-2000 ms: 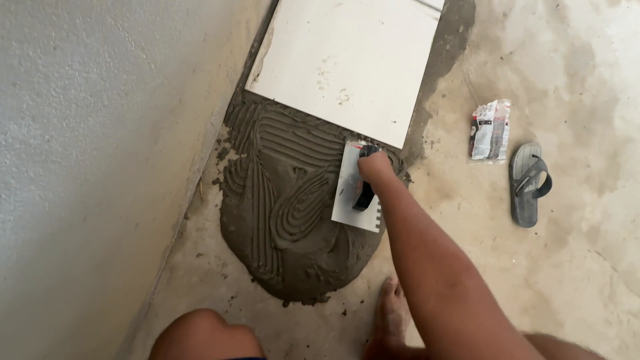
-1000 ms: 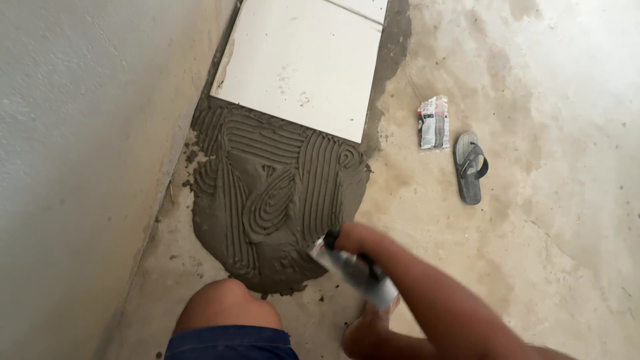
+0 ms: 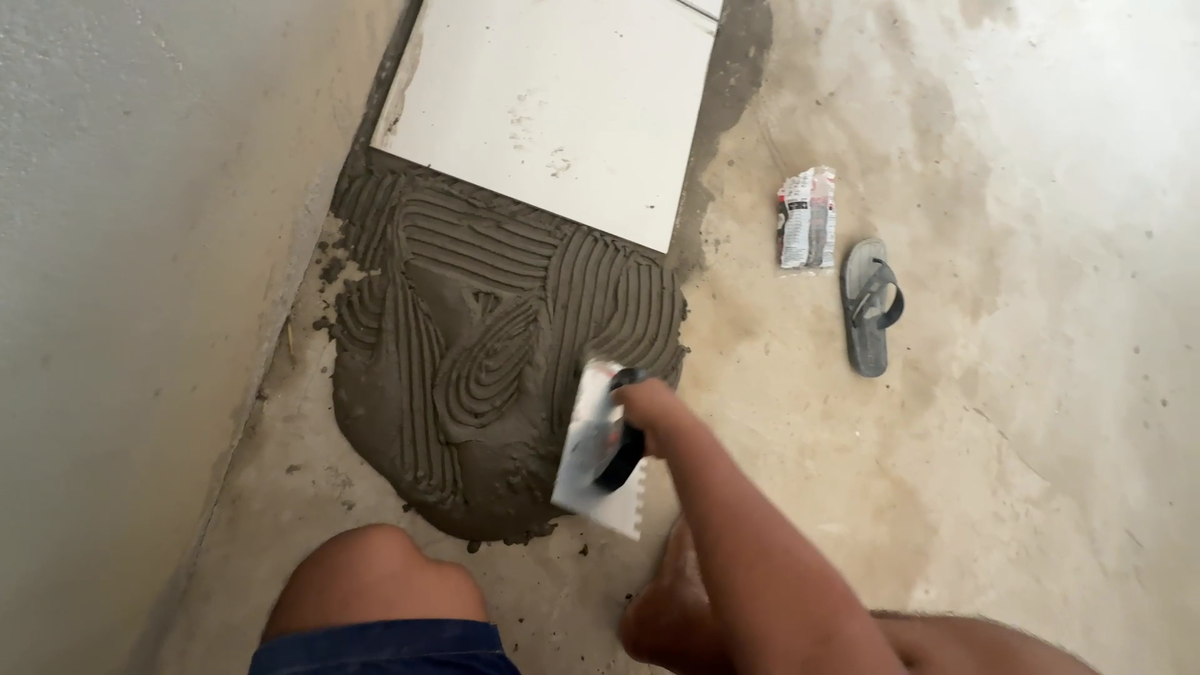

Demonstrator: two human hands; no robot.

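My right hand (image 3: pixel 647 410) grips the black handle of a notched trowel (image 3: pixel 600 464), whose metal blade lies over the lower right part of the grey mortar bed (image 3: pixel 487 431). The blade is tilted and slightly blurred, its toothed edge facing right. Combed ridges run through the mortar in several directions, with a looped pattern near the middle; the bottom part is smoother. Above the mortar, a large white tile (image 3: pixel 553 112) meets its upper edge and bears a few grey smudges. My left hand is out of view.
A wall (image 3: pixel 169 234) rises along the left. On the concrete floor at the right lie a crumpled printed plastic packet (image 3: pixel 807 220) and a grey flip-flop (image 3: pixel 866 314). My bare knee (image 3: pixel 375 581) and bare foot (image 3: pixel 670 609) are near the bottom. Part of another tile (image 3: pixel 708 7) shows at the top.
Two seconds ago the trowel was just below the tile's right corner; a second ago it was off the mortar's lower right edge. Now it is over the mortar, and more ridges show at the right.
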